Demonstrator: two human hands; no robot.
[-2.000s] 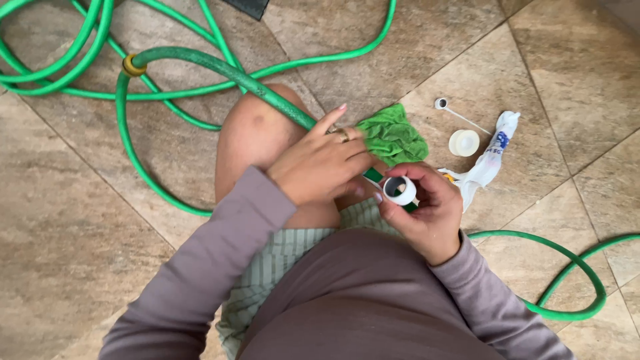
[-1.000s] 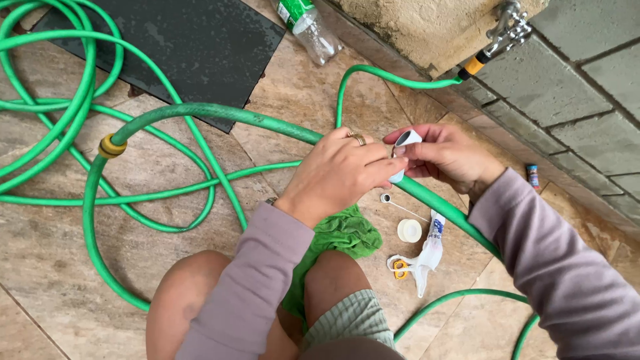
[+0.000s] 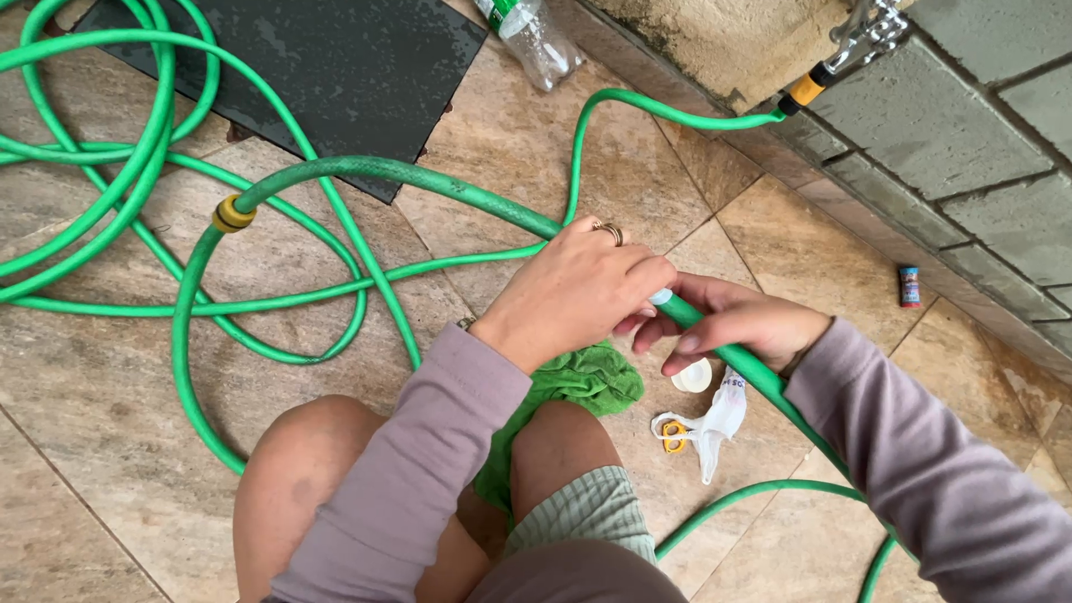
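Note:
A green garden hose [image 3: 469, 193] arches from a yellow hose coupling [image 3: 233, 215] down to the right under both hands. My left hand [image 3: 578, 285], rings on one finger, is closed around the hose, its fingertips at a small whitish piece [image 3: 661, 296] on it; what that piece is cannot be told. Just to its right, my right hand [image 3: 737, 322] lies over the hose with the thumb and fingers spread around it. Below the hands are a green cloth [image 3: 586, 381], a white round lid [image 3: 693, 376] and a white plastic bag [image 3: 722, 419] by a yellow ring-shaped piece [image 3: 673, 437].
Coiled hose [image 3: 159, 167] lies at the left, partly over a dark mat [image 3: 318, 75]. A clear plastic bottle [image 3: 536, 42] is at the top. At upper right, an orange connector [image 3: 806, 89] joins hose to a tap [image 3: 867, 38]. A small blue-and-red tube [image 3: 909, 286] lies near the wall.
The white roll-like piece seen at my right fingers earlier is out of sight, and a small whitish piece shows on the hose. My right hand now lies over the hose. The view has shifted toward the wall.

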